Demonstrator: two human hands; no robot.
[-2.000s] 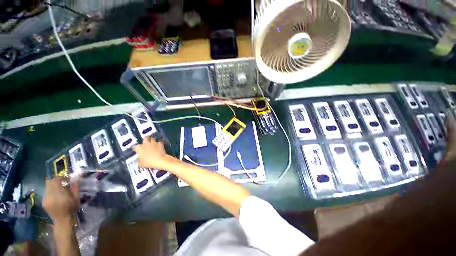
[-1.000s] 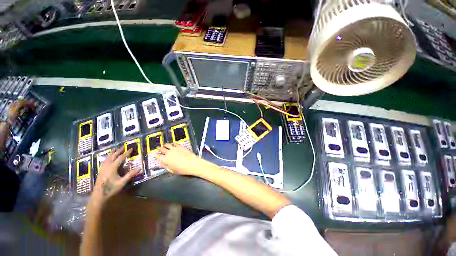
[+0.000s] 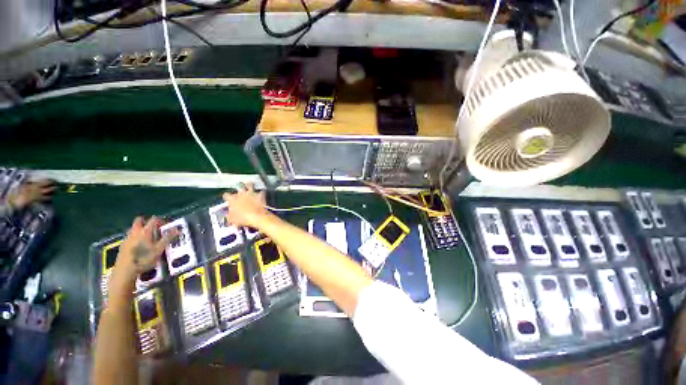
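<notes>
A clear blister tray (image 3: pixel 259 310) lies at the left. Its front row shows face-up phones with yellow-framed screens (image 3: pixel 232 284). Its back row shows white phone backs (image 3: pixel 179 246) and a yellow-framed phone (image 3: pixel 111 257) at the left end, partly covered by my left hand. My left hand (image 3: pixel 143 244) is over the left part of the back row, fingers apart, with nothing seen in it. My right hand (image 3: pixel 245 206) is at the back right corner, its fingers on or just above white phone backs; whether it grips one is unclear. My right forearm passes over a blue fixture plate (image 3: pixel 410 274).
A keypad phone (image 3: pixel 385 239) and white cable lie on the fixture. Behind stand a tester (image 3: pixel 327 159) and a fan (image 3: pixel 534 128); a black-keypad phone (image 3: pixel 439 222) is beside the tester. Another filled tray (image 3: pixel 541 346) is at the right. Another person's hand (image 3: pixel 30 194) is far left.
My right hand has moved from the front-row phones to the tray's back right corner. My left hand has lifted back from the front row to the back row. The camera view has tilted up.
</notes>
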